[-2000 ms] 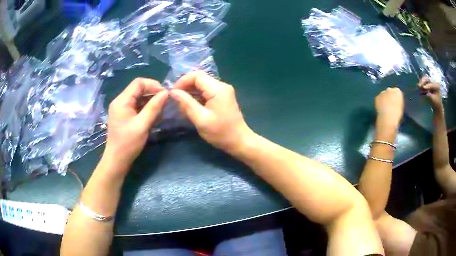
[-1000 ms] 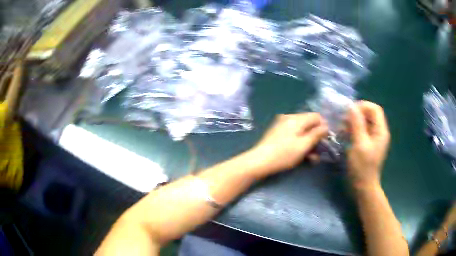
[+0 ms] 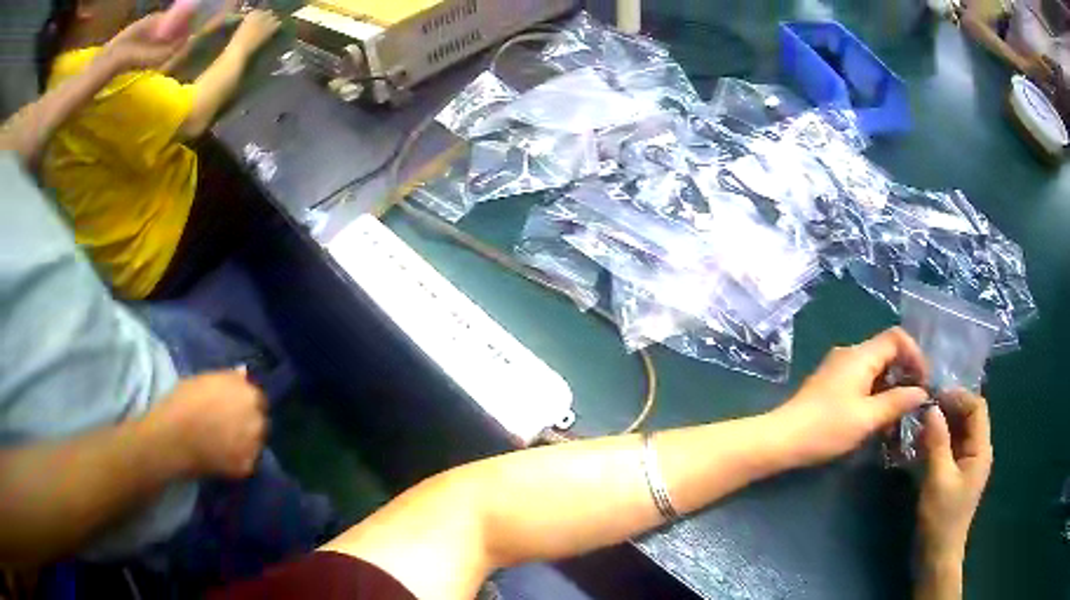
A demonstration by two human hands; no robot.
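Note:
My left hand [image 3: 862,393], with a thin bracelet at the wrist, and my right hand [image 3: 960,451] are close together at the right. Between their fingertips they hold a clear zip-lock bag [image 3: 948,334], its seal edge pointing away from me. Small dark parts show at the bag's near end, partly hidden by my fingers. A large spread pile of clear bags with dark contents [image 3: 716,223] lies just beyond and left of my hands on the dark-green bench.
A white power strip [image 3: 452,328] lies along the left bench edge, with a brownish cord [image 3: 649,387]. Behind are a yellow-topped metal box [image 3: 434,47] and a blue bin [image 3: 839,76]. People sit at the left, one in a yellow top [image 3: 112,164].
The view has swung left, so the pile and my hands appear farther right and people at the left have come into view. My hands still hold a bag.

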